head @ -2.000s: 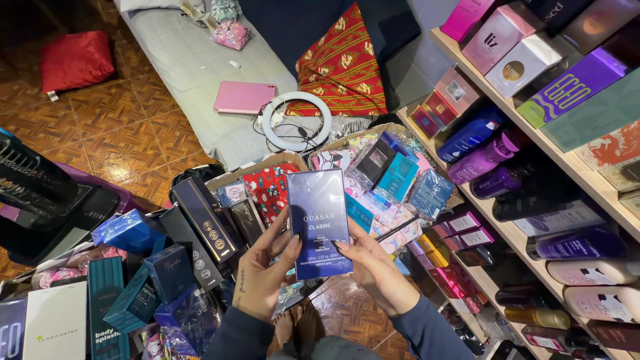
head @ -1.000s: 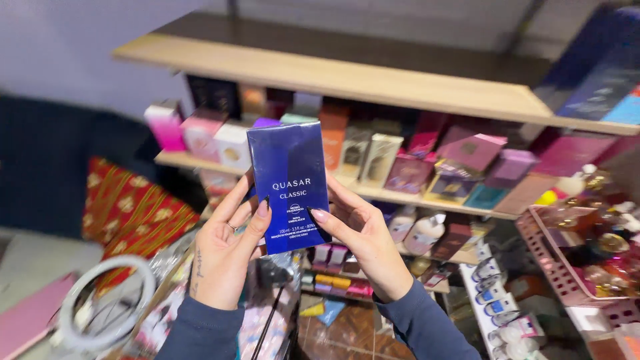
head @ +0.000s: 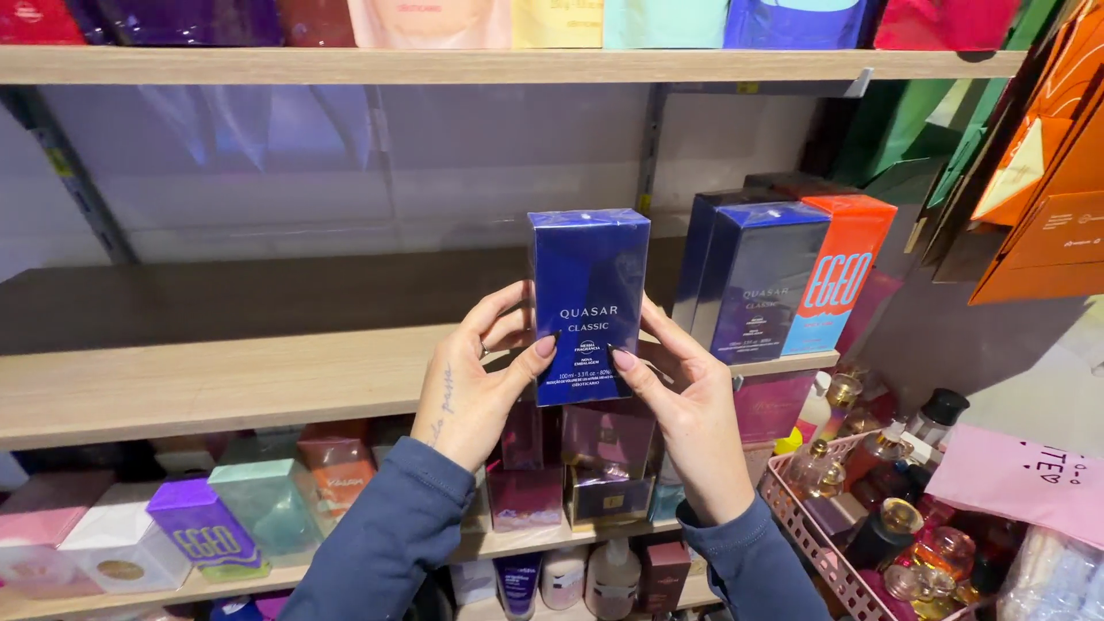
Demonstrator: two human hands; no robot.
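A dark blue Quasar Classic fragrance box point(head: 589, 276), wrapped in clear film, stands upright between my two hands at the middle of the view. My left hand point(head: 492, 371) grips its left side, thumb on the front face. My right hand point(head: 681, 379) holds the right side in the same way. Behind and to the right, a matching blue box point(head: 759, 285) stands on the wooden shelf point(head: 216, 379), beside a red and light blue Egeo box point(head: 837, 276). Whether the held box touches the shelf, I cannot tell.
Colourful pouches line an upper shelf point(head: 517, 66). Lower down, a shelf holds a purple box point(head: 207, 528), a mint green box point(head: 266, 500) and several others. A pink perforated basket point(head: 815, 535) of perfume bottles is at lower right. Orange paper bags point(head: 1048, 216) hang at upper right.
The view has swung from the bed and piled boxes to the shelves. Both hands keep hold of the blue box, which is now in front of the shelf with the matching box.
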